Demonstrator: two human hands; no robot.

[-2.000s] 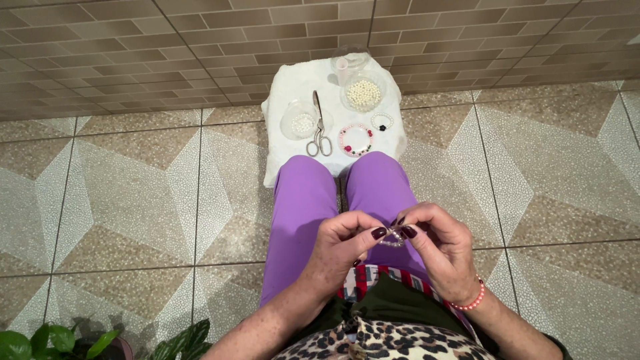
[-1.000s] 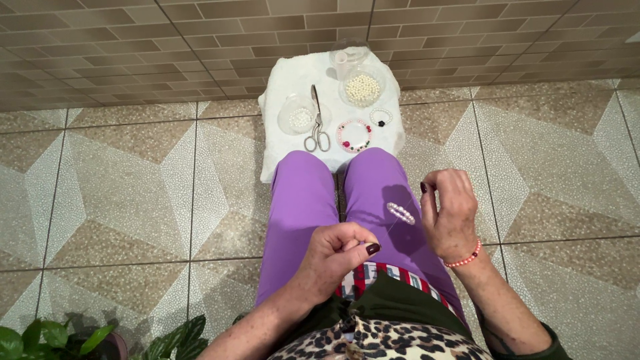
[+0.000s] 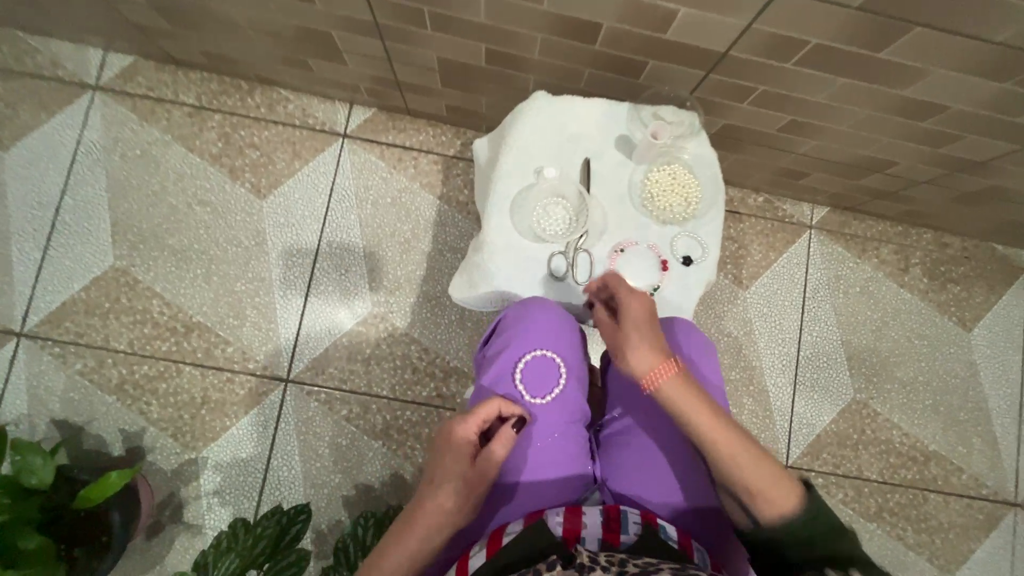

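Note:
A ring-shaped bracelet of pearl-like beads (image 3: 540,376) lies over the left thigh, just above my left hand (image 3: 480,448), whose thumb and fingertips are pinched together; whether they hold a thread is too fine to tell. My right hand (image 3: 628,320) reaches over the right knee to the near edge of the white cloth, close to metal scissors (image 3: 582,260) and a pink beaded bracelet (image 3: 614,254) with red and green beads, which it partly covers. A small bead ring with a black flower (image 3: 686,261) lies to the right.
On the white cloth (image 3: 520,132) stand a clear bowl of cream beads (image 3: 671,194) and a clear bowl of white beads (image 3: 554,218). A transparent container (image 3: 664,124) is at the back by the brick-patterned wall. Potted plants (image 3: 72,496) stand at the lower left.
My right hand has moved forward from the right thigh to the cloth's near edge. The pearl-like bracelet, earlier between the hands, is now over the left thigh. The view has turned.

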